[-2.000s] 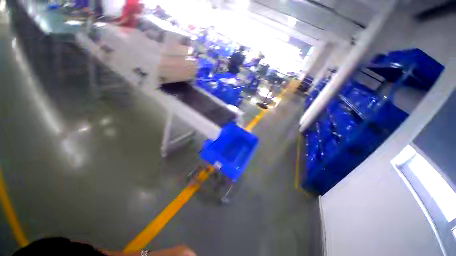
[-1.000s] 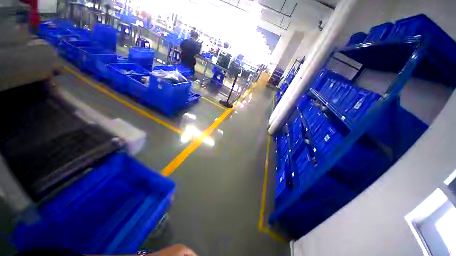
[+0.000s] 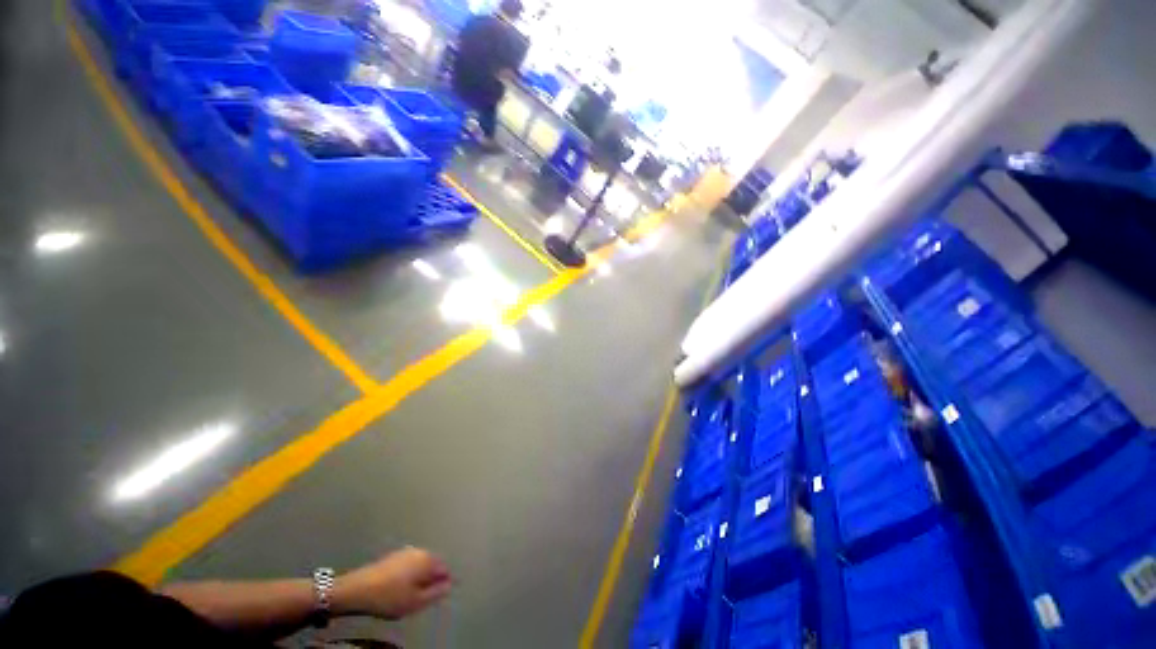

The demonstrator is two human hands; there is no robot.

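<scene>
My left hand (image 3: 403, 583) is at the bottom edge, left of centre, small and slightly blurred. The forearm enters from the lower left, with a metal watch on the wrist. The fingers look together and curled; no object shows in them, but their inner side is hidden. My right hand is out of the picture. The nearest things are blue shelf bins (image 3: 875, 488) with white labels, in rows on a blue storage rack (image 3: 944, 418) at the right. Small parts show between some bins. Neither hand touches them.
Grey floor (image 3: 507, 444) with yellow aisle lines (image 3: 292, 446) runs ahead. Large blue turnover bins (image 3: 342, 209) stand at the upper left, one holding clear bags (image 3: 332, 127). A person in dark clothes (image 3: 486, 64) stands beyond. A white pillar or pipe (image 3: 862, 190) slants beside the rack.
The view has moved forward along the aisle. The conveyor and its blue bin have left the view, and the rack is nearer. More of my left hand and forearm shows.
</scene>
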